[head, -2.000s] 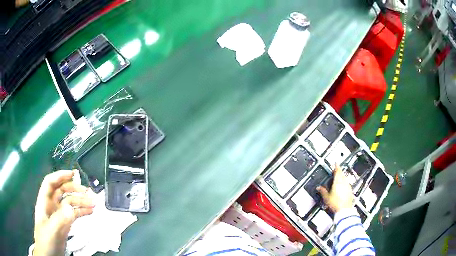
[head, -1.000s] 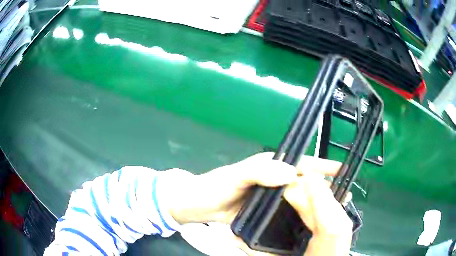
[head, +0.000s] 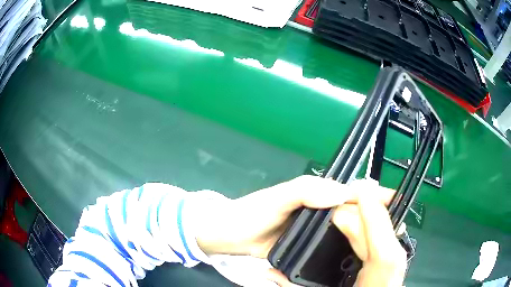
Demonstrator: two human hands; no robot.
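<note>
A stack of phone housings (head: 356, 140) is held tilted above the bench, its parallel black edges towards me. Its upper end is open and shows green through; its lower end is dark. My left hand (head: 280, 216) grips the stack's left side. My right hand (head: 367, 238) closes over its front near the lower end, cut off by the bottom edge. Some fingers of both hands are hidden. Behind the stack, another frame (head: 439, 168) lies on the bench, partly covered.
Black blister trays (head: 386, 36) are piled over a red base (head: 479, 106) at the upper right. A white tray (head: 241, 8) is at the top edge. Grey-white sheets (head: 19, 33) are at the far left. A white scrap (head: 486, 260) lies lower right. The glossy green bench (head: 185, 123) curves away.
The view has shifted slightly, so the trays and the held stack sit a little further right. Both hands keep their hold on the stack.
</note>
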